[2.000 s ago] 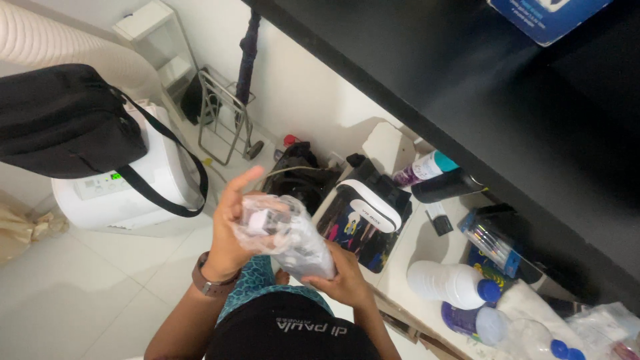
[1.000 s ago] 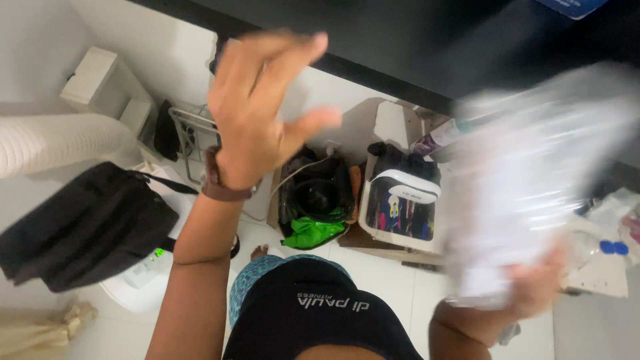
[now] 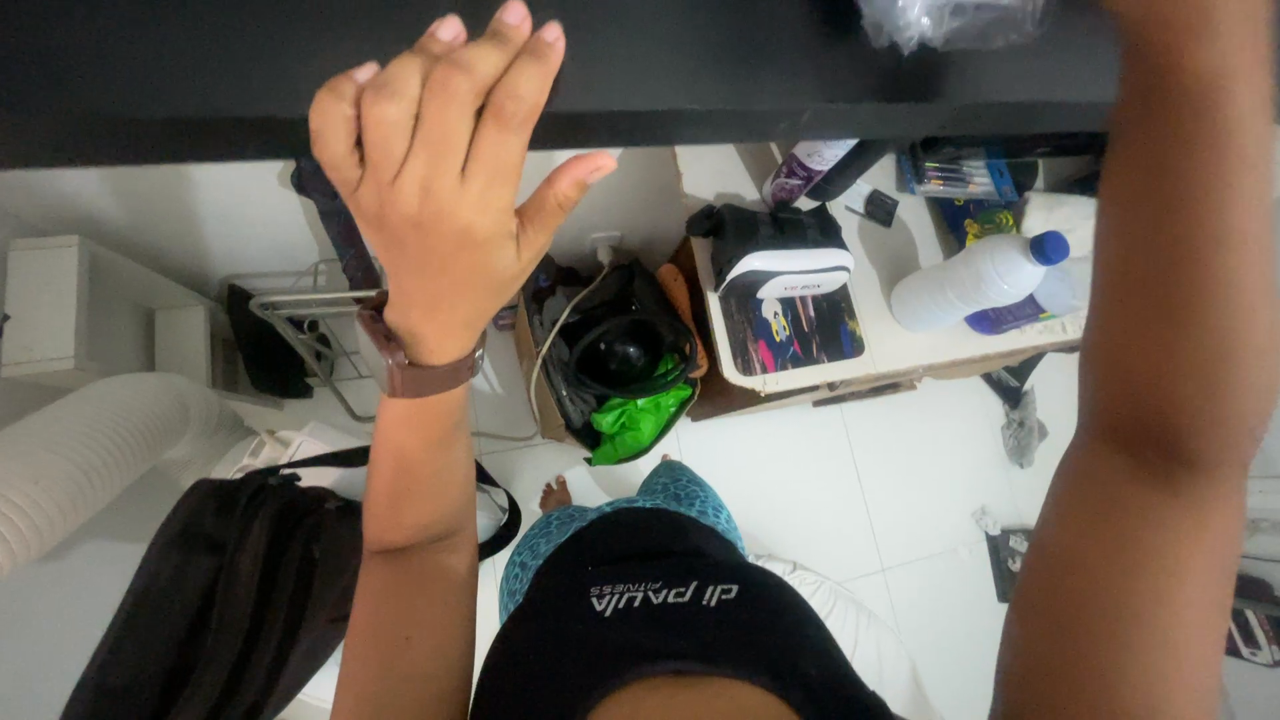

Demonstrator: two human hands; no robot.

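Observation:
My left hand [image 3: 440, 190], with a brown-banded watch [image 3: 430, 372] at its wrist, is raised in front of the edge of a black shelf [image 3: 700, 120]. Its back faces me, its fingers are spread a little, and it holds nothing. My right forearm [image 3: 1180, 300] reaches up along the right side, and the hand is cut off by the top edge. Clear plastic wrapping [image 3: 950, 20] lies at the top of the view on the shelf, left of that arm. Whether my right hand touches it cannot be seen.
Below the shelf, a low white cabinet [image 3: 900, 350] holds a VR headset [image 3: 790, 265], a white bottle with a blue cap [image 3: 975, 280] and pens in a packet [image 3: 960, 178]. Beside it are a bin with green plastic [image 3: 640, 420], a folding metal cart [image 3: 320, 300], a black bag [image 3: 230, 600] and a ribbed hose [image 3: 100, 450].
The plastic-wrapped item was between both hands, then in my right hand at the right. Now my right arm reaches up out of the frame. My left hand has let go and risen.

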